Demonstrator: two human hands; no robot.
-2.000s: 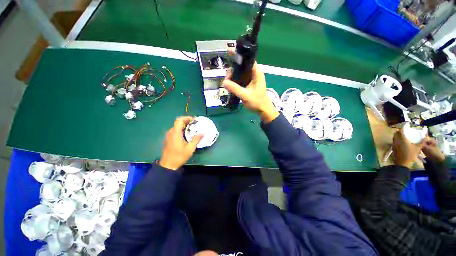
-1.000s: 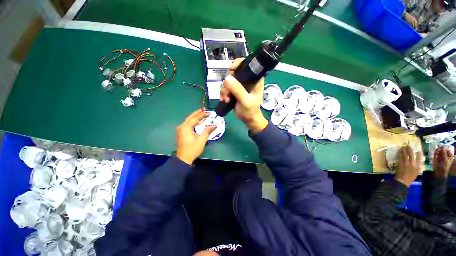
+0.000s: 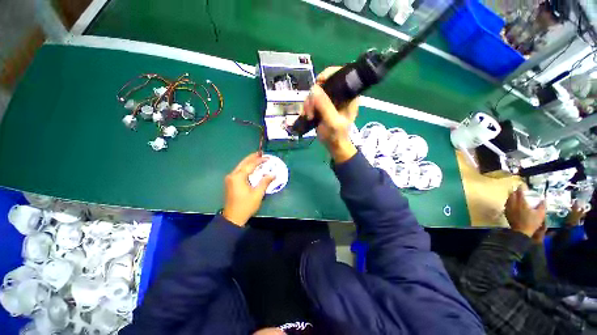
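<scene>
My left hand [image 3: 243,191] holds a white round camera housing part [image 3: 275,174] on the green bench top. Motor lead wires [image 3: 262,136] trail from its upper edge. My right hand [image 3: 332,116] grips the black electric screwdriver [image 3: 350,82], held tilted, with its tip at the front of the grey-silver screw feeder [image 3: 285,82]. The tip is apart from the housing part. Screws are too small to make out.
Tangled wired motors [image 3: 159,113] lie at left. Finished white round subassemblies [image 3: 400,152] stand in rows at right, with a small white ring [image 3: 447,210] nearby. A blue bin [image 3: 152,252] heaped with white housings is at lower left. A neighbour's hands work over a tan board [image 3: 484,196].
The screwdriver first came down from the feeder onto the housing part. It has since moved up and right, back to the feeder. My left hand still holds the part.
</scene>
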